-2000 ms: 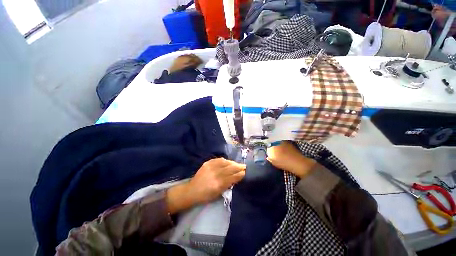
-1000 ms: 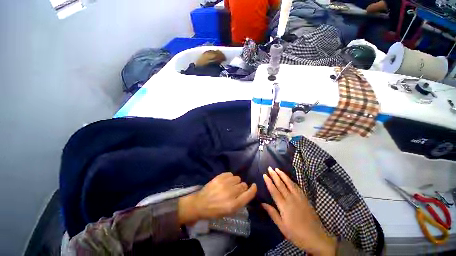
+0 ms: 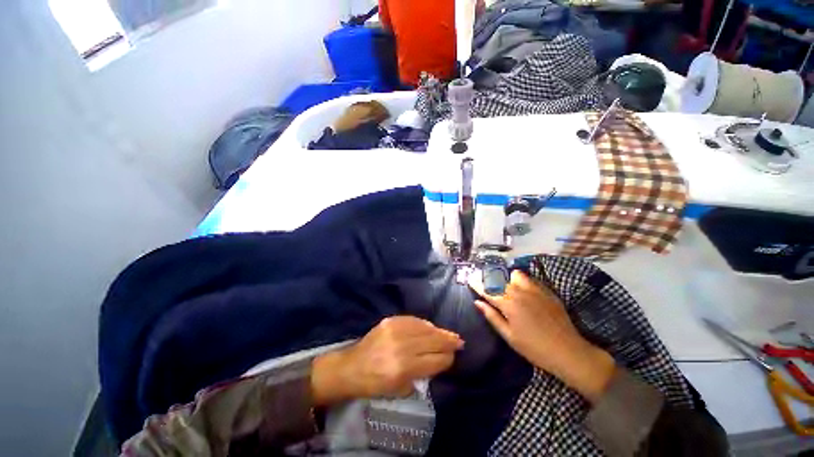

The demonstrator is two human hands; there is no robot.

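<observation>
A navy fabric panel (image 3: 259, 294) lies across the machine table and runs under the lit presser foot (image 3: 464, 272) of the white sewing machine (image 3: 527, 165). My left hand (image 3: 397, 357) pinches the navy cloth a little in front of and left of the needle. My right hand (image 3: 535, 317) lies on the cloth just right of the needle, fingertips close to the presser foot and the small grey block; whether it grips cloth cannot be told. Black-and-white checked fabric (image 3: 616, 330) hangs under and right of my right forearm. Pale fabric (image 3: 348, 424) shows below my left wrist.
Scissors with red and orange handles (image 3: 785, 384) lie at the right edge. A plaid pin cloth (image 3: 634, 187) drapes over the machine head. A large thread cone (image 3: 750, 87), cloth piles (image 3: 553, 76) and a blue bin (image 3: 357, 55) stand behind. A person in orange (image 3: 424, 40) shows at the back.
My right hand has moved from flat on the cloth up to beside the presser foot. My left hand keeps its pinch in front of the needle. The camera view has shifted slightly.
</observation>
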